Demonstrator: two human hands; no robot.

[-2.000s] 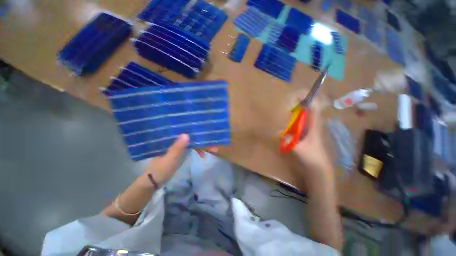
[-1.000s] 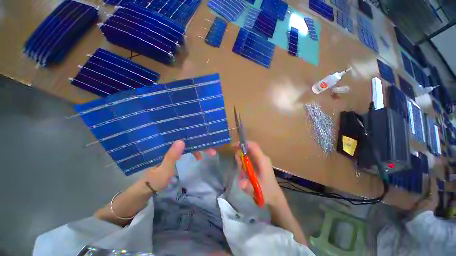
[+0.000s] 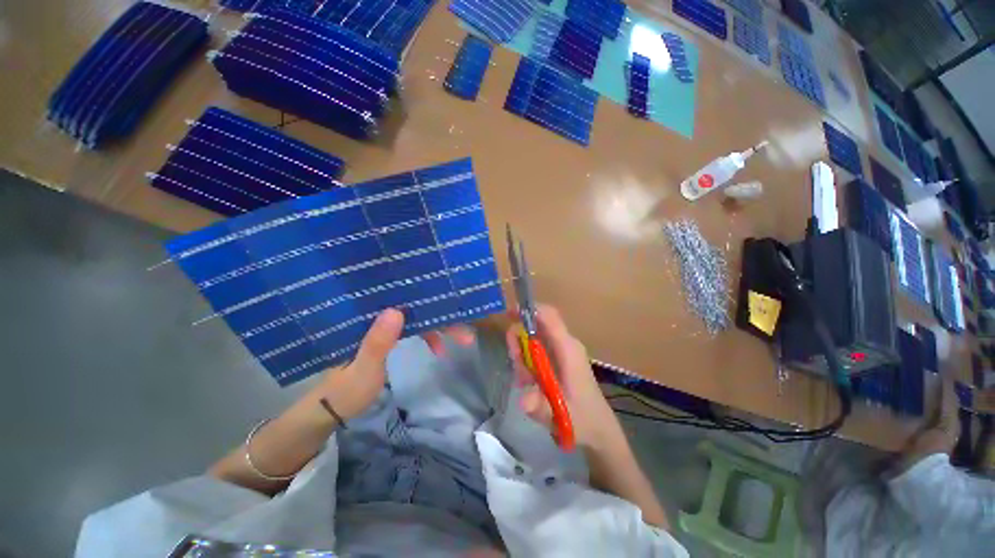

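My left hand (image 3: 376, 354) holds a bright blue solar cell (image 3: 338, 267) by its lower edge, thumb on top, above the table's front edge. Pale dashed lines run across the cell, and thin ribbon ends stick out past its left edge. My right hand (image 3: 556, 360) holds scissors (image 3: 546, 384) with red-orange and yellow handles. The blades point up, beside the cell's right edge, near a thin ribbon end there. Whether the blades touch the ribbon I cannot tell.
Tabbed cell stacks (image 3: 306, 74) and a single tabbed cell (image 3: 246, 161) lie left. Cut pieces lie around a teal mat (image 3: 671, 107). At right are a white bottle (image 3: 715, 174), loose ribbon pieces (image 3: 700, 273), a black soldering station (image 3: 856, 305), a green stool (image 3: 742, 496) and another person's sleeve (image 3: 938, 501).
Since two seconds ago, the scissors have come down and left to the cell's right edge. The cell is tilted differently, and the view has shifted. Over the last second little has moved.
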